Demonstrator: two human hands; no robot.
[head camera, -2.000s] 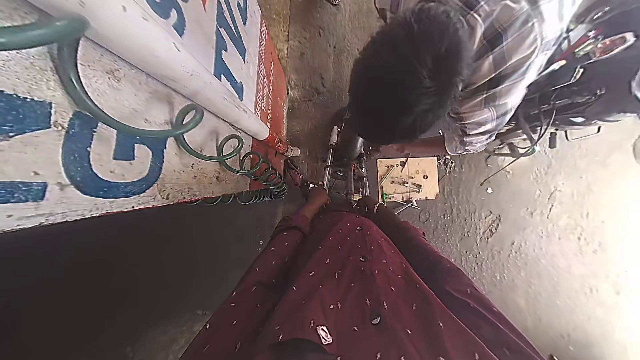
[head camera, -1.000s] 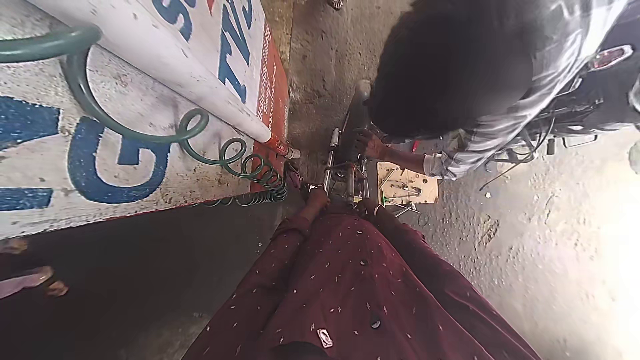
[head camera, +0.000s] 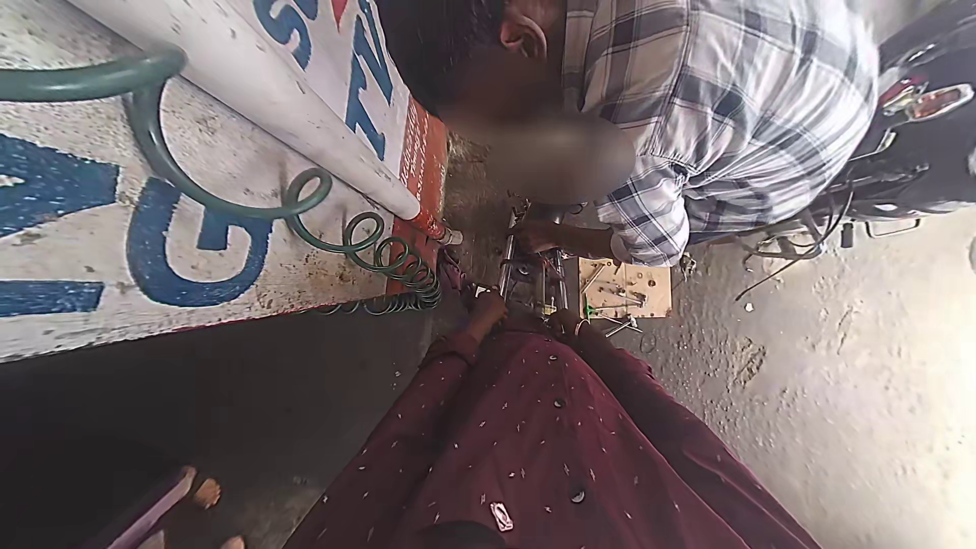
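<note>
A metal frame with two chromed tubes (head camera: 506, 263), which looks like a motorcycle front fork, lies in front of my body. At the lower end of its left tube is my left hand (head camera: 489, 306); its fingers are small and dark in the view. My right hand (head camera: 564, 322) is at the lower end of the right tube, a thin band round its wrist, and its fingers are mostly hidden. Whether either hand grips a tube cannot be made out. A co-worker's hand (head camera: 538, 235) reaches across the upper part of the tubes.
Right of the tubes, a wooden board (head camera: 662, 286) bears several metal tools, with a T-shaped tool (head camera: 624, 325) beside it. The co-worker in a checked shirt (head camera: 686, 114) leans in, a motorcycle (head camera: 915, 152) behind. A green coiled hose (head camera: 305, 200) hangs along the painted wall (head camera: 320, 259) at left.
The co-worker's head and shoulders have moved left, over the far end of the tubes. My hands stay in about the same place. A foot at the lower left came into view one second ago.
</note>
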